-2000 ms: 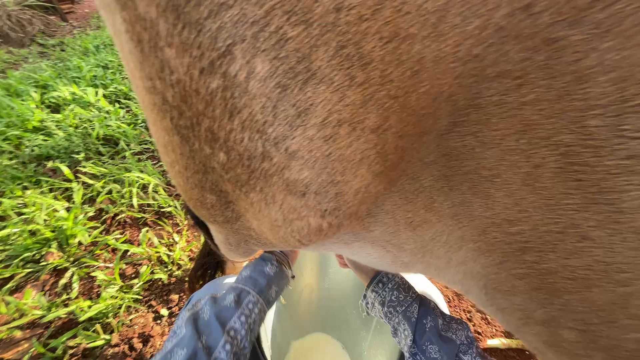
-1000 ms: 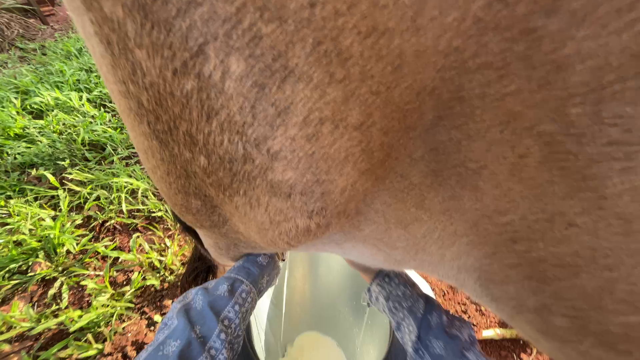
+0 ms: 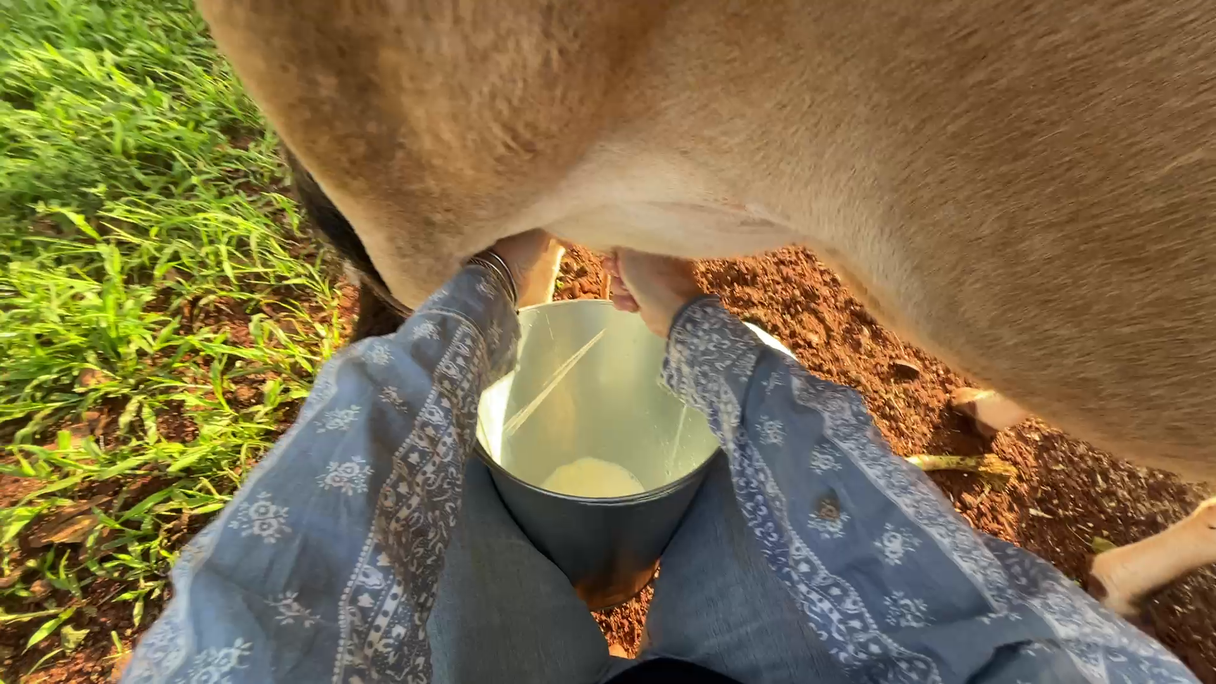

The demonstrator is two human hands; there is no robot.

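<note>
A metal pail point(image 3: 608, 546) stands between my knees, with foamy milk point(image 3: 594, 477) in its bottom. Thin streams of milk point(image 3: 556, 382) cross the inside of the pail. Under the belly of a tan cow point(image 3: 722, 133), my left hand point(image 3: 525, 256) reaches up above the pail's far left rim; its fingers are hidden behind the wrist and the cow's body. My right hand point(image 3: 651, 285) is curled beneath the udder, above the far right rim, its fingers folded. What it grips is hidden. Patterned blue sleeves cover both arms.
Green grass point(image 3: 123, 247) grows at the left. Reddish soil point(image 3: 817, 313) lies under the cow. A lower leg and hoof point(image 3: 1154, 560) are at the lower right, another hoof point(image 3: 988, 410) farther in. A yellowish stalk point(image 3: 964, 465) lies on the soil.
The view has tilted down, so more of the pail, both forearms and my knees show. Both hands stay under the cow above the pail.
</note>
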